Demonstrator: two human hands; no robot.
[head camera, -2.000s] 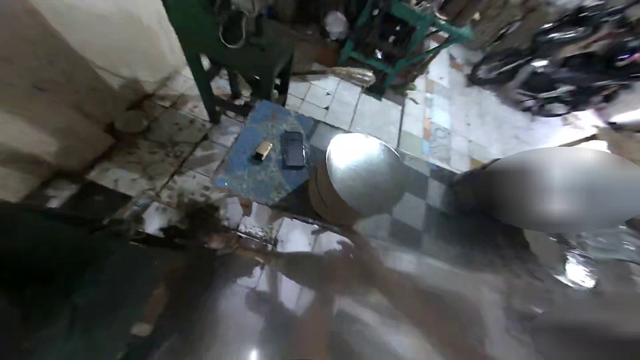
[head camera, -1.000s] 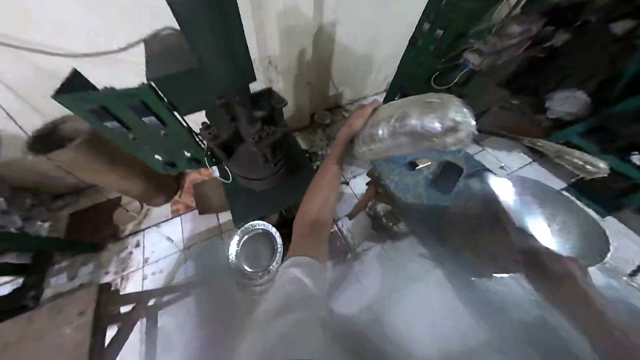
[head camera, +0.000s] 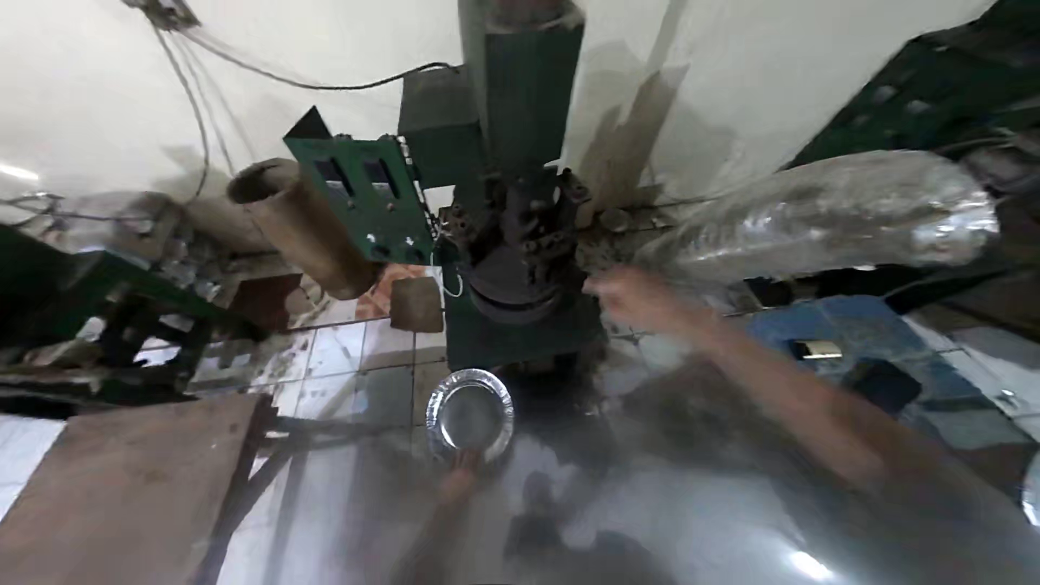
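My left hand (head camera: 461, 479), blurred, is at the near rim of a round silvery foil plate (head camera: 434, 406); whether its fingers grip the rim is unclear. My right hand (head camera: 621, 294) reaches in from the right, blurred, beside the dark round head of a green press machine (head camera: 520, 284). Near that hand is the narrow end of a long, clear-plastic-wrapped silvery bundle (head camera: 829, 213). The hand's grip is hard to make out. A green control box (head camera: 357, 195) is attached at the machine's left.
A brown cylinder (head camera: 305, 231) leans left of the machine. A brown tabletop (head camera: 130, 487) stands at lower left. A shiny metal surface (head camera: 650, 504) spans the near side. On the blue surface (head camera: 861, 321) at right lie a small gold-coloured item (head camera: 816, 349) and a dark flat object (head camera: 884, 383).
The view has swung left. One second ago my left hand was at the plastic-wrapped bundle and my right at a large metal sheet or basin; now the left is at the foil plate, the right near the machine.
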